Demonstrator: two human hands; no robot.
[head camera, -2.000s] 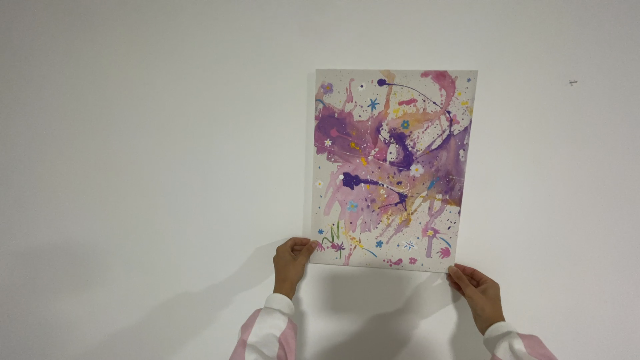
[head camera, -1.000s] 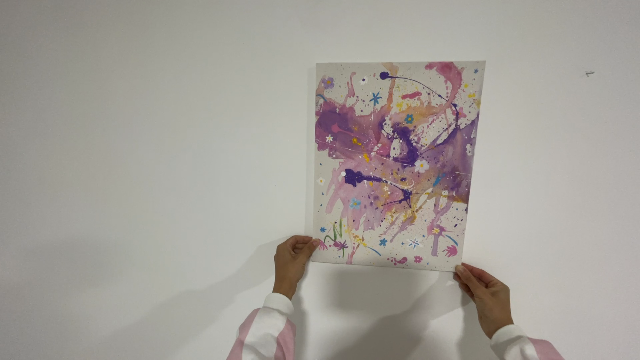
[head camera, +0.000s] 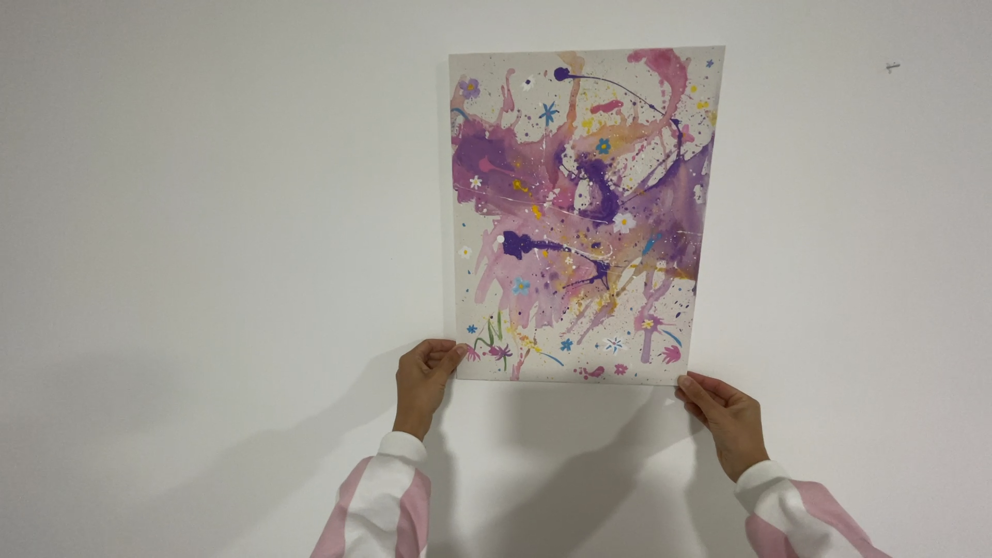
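Note:
An unframed canvas painting (head camera: 581, 217), with purple, pink and orange splashes and small flowers, stands upright against a white wall. My left hand (head camera: 428, 384) grips its lower left edge, thumb on the front near the corner. At the lower right corner, my right hand (head camera: 725, 418) pinches the canvas between thumb and fingers. The fingertips behind the canvas are hidden. Whether its back touches the wall cannot be told.
The plain white wall (head camera: 232, 194) fills the background. A small nail or hook (head camera: 893, 67) sticks out of it at the upper right. Shadows of the arms and canvas fall on the wall below.
The painting looks slightly larger and sits a little higher in the view than two seconds ago. Both hands have kept their hold on its lower corners.

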